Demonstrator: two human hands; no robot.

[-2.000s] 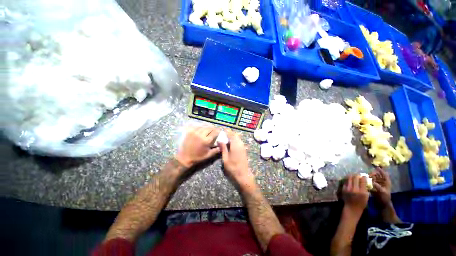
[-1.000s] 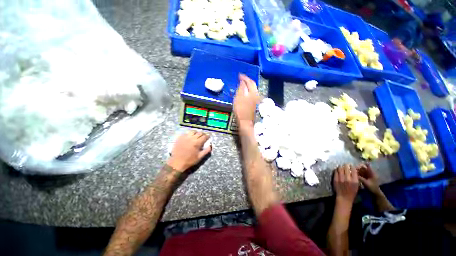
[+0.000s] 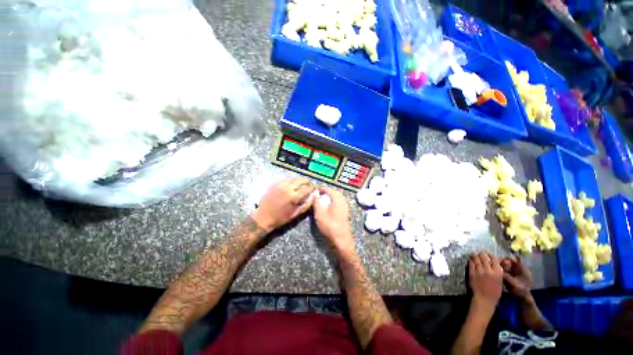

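My left hand (image 3: 283, 202) and my right hand (image 3: 332, 216) meet on the countertop just before the digital bench scale (image 3: 333, 114). A small bit of white dough-like material (image 3: 321, 199) shows between their fingers, mostly hidden by them. One white lump (image 3: 328, 114) sits alone on the scale's blue platform. The scale's displays are lit green and red. A pile of white lumps (image 3: 437, 201) lies right of the scale.
A large open clear bag (image 3: 236, 149) of white material lies at left. Yellow pieces (image 3: 517, 208) lie beyond the white pile. Blue trays (image 3: 451, 114) line the far side and right. Another person's hands (image 3: 488, 275) are at lower right.
My right hand has come back from the scale platform to meet my left hand at the white material. The lump remains on the platform. The view has shifted slightly.
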